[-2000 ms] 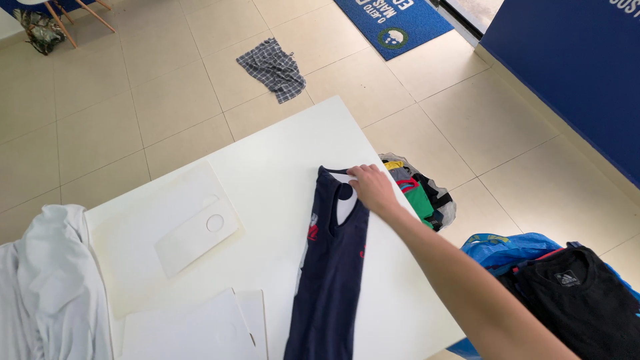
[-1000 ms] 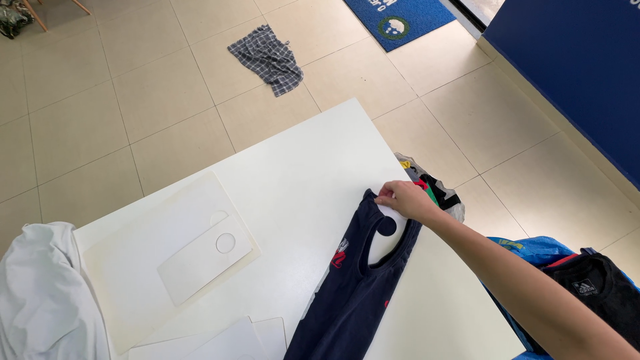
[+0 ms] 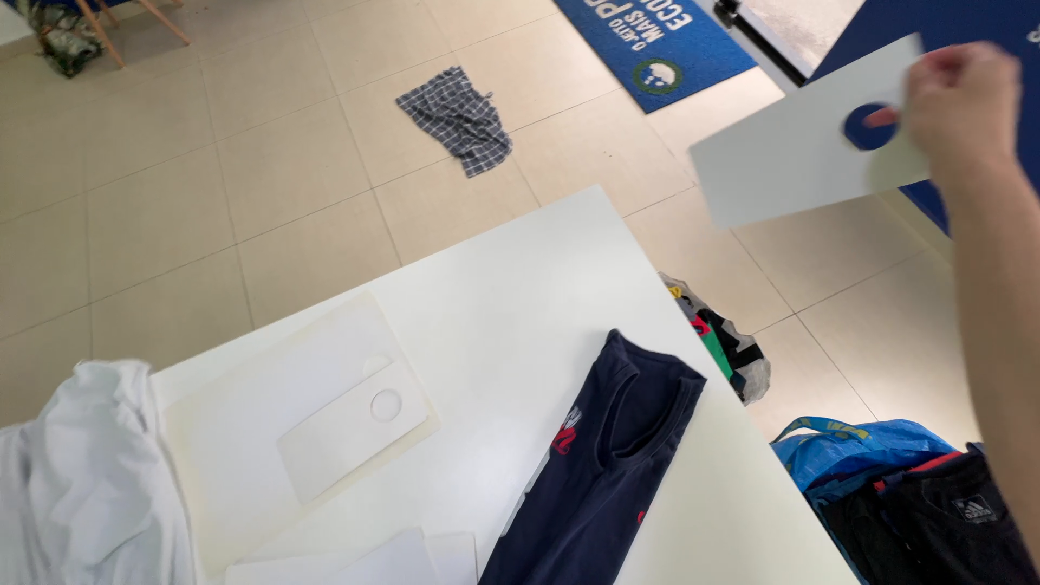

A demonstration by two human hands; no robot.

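My right hand (image 3: 967,106) is raised at the upper right, gripping one end of a flat white board (image 3: 788,154) with a round hole, held above the floor. A navy garment (image 3: 601,455) with red and white prints lies folded long and narrow on the white table (image 3: 504,301), its neckline towards the table's far corner. To its left a similar white board (image 3: 349,439) with a round hole rests on a larger pale sheet (image 3: 244,406). My left hand is out of view.
White fabric (image 3: 89,479) is heaped at the table's left. More white boards (image 3: 406,561) lie at the near edge. Beyond the right edge are a blue bag (image 3: 861,447) with dark clothes (image 3: 934,512) and a bundle of colourful clothes (image 3: 723,341). A checked cloth (image 3: 459,122) and blue mat (image 3: 658,49) lie on the floor.
My right hand has moved from the garment's neckline up and to the right, with the white board now out of the garment. The garment stays folded on the table.
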